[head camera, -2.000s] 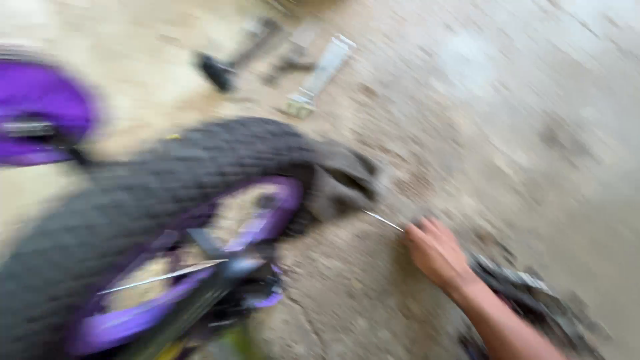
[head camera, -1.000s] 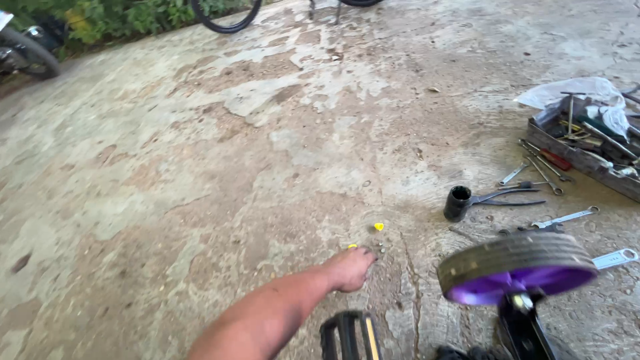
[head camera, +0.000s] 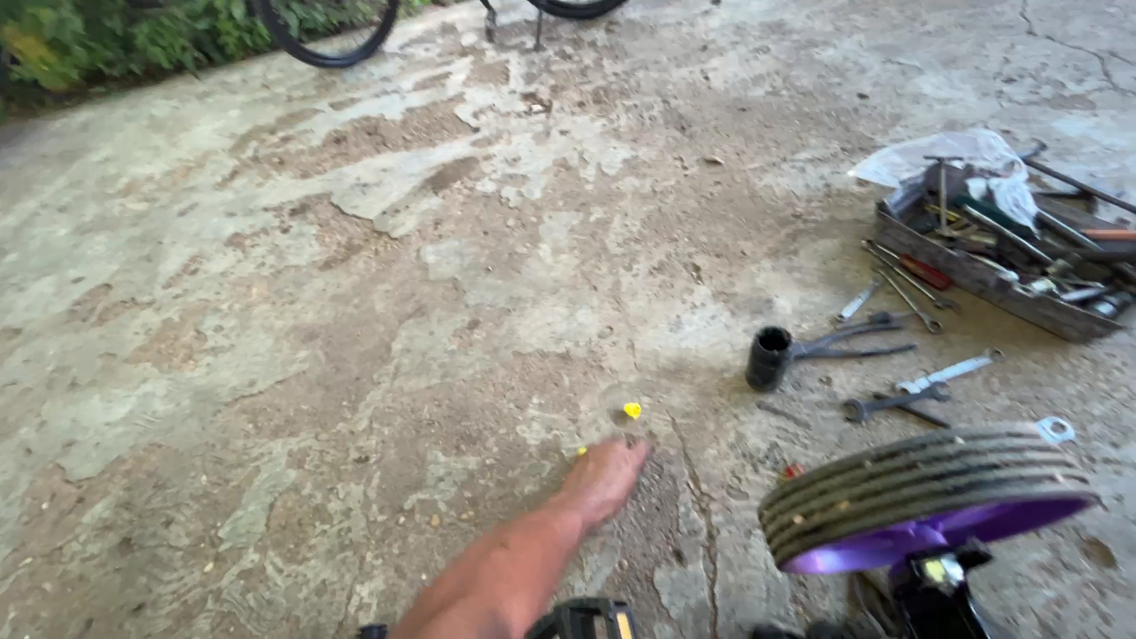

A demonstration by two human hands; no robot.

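Observation:
My left hand (head camera: pixel 608 475) reaches in from the bottom edge, its fingertips down at the concrete ground. Whether anything is between the fingers is hidden. A small yellow piece (head camera: pixel 632 410) lies just beyond the fingertips, and a smaller yellow piece (head camera: pixel 582 451) lies left of the hand. Below the hand, a black bicycle pedal (head camera: pixel 586 619) with an amber reflector shows beside the forearm. At the right is a small training wheel (head camera: pixel 927 497) with a grooved dark tyre and purple hub. My right hand is out of view.
A black cylindrical socket (head camera: pixel 768 359) stands near pliers (head camera: pixel 856 342). Several wrenches (head camera: pixel 950 371) lie beyond the training wheel. At the right, a metal tray (head camera: pixel 994 297) holds many tools and a clear plastic bag (head camera: pixel 963 160). A bicycle wheel (head camera: pixel 328 60) stands by the plants at the top left.
The view has swung widely away from the large purple-rimmed bicycle wheel and the hand with a thin metal rod. Since one second ago, my left hand has stayed low beside the yellow pieces.

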